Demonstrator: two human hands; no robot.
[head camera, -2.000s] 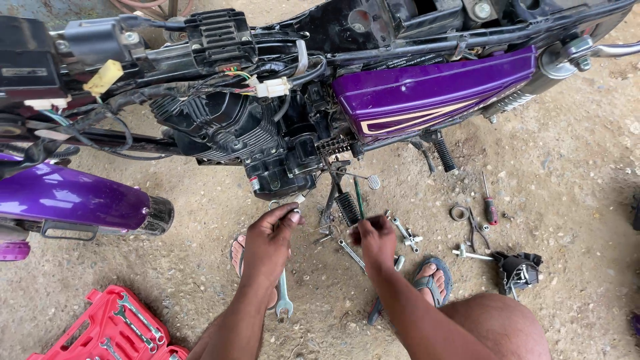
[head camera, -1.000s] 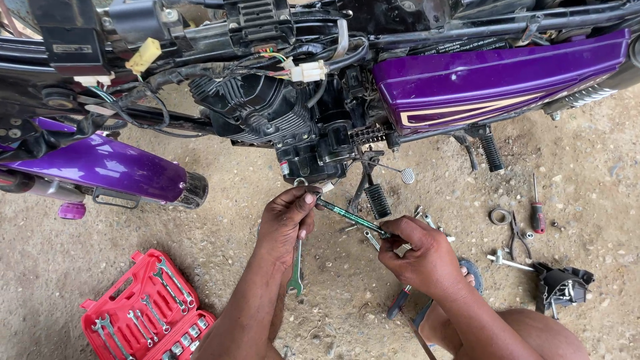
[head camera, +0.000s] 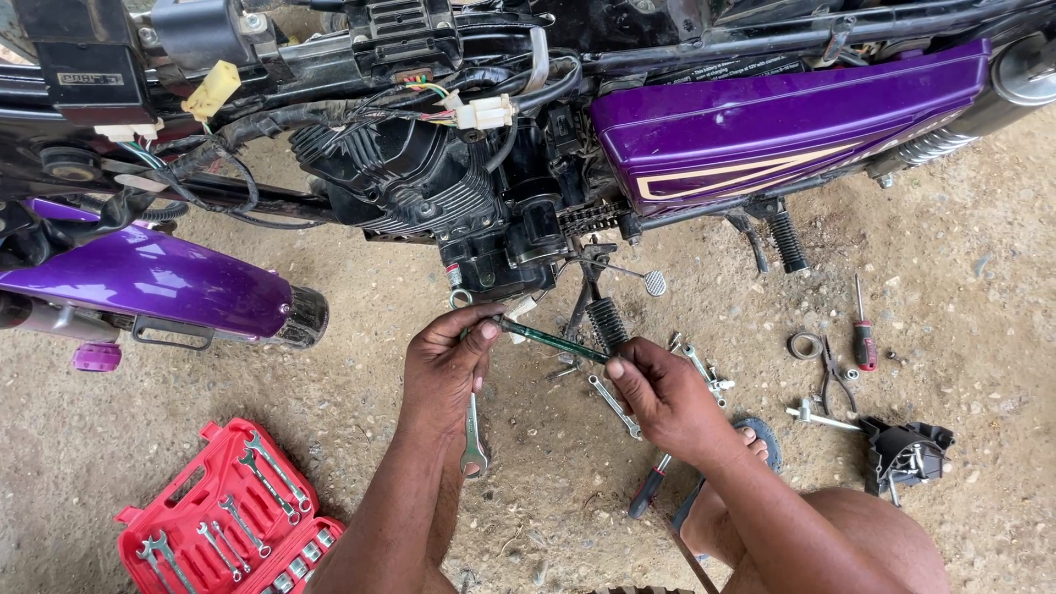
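Note:
My left hand (head camera: 454, 363) pinches the dark tip of a slim green rod (head camera: 557, 340) between thumb and fingers. At its other end, my right hand (head camera: 664, 400) grips the same rod, which slants slightly down to the right. What kind of tool it is cannot be told. A combination wrench (head camera: 473, 437) hangs below my left hand; its upper part is hidden, and a ring end (head camera: 460, 298) shows above the fingers. Just beyond my hands is the black motorcycle engine (head camera: 487, 239), with the purple side cover (head camera: 784, 128) to its right.
A red case of wrenches (head camera: 177, 487) lies lower left. Several wrenches (head camera: 615, 406) lie near my right hand. Farther right are a screwdriver (head camera: 864, 342), pliers (head camera: 833, 379), a tape roll (head camera: 804, 345) and a black housing (head camera: 907, 454). The kickstand spring or footrest (head camera: 608, 323) stands close beyond the rod.
Two seconds ago my hands were apart; by one second ago both were on the green rod, and they still are. The view has shifted left.

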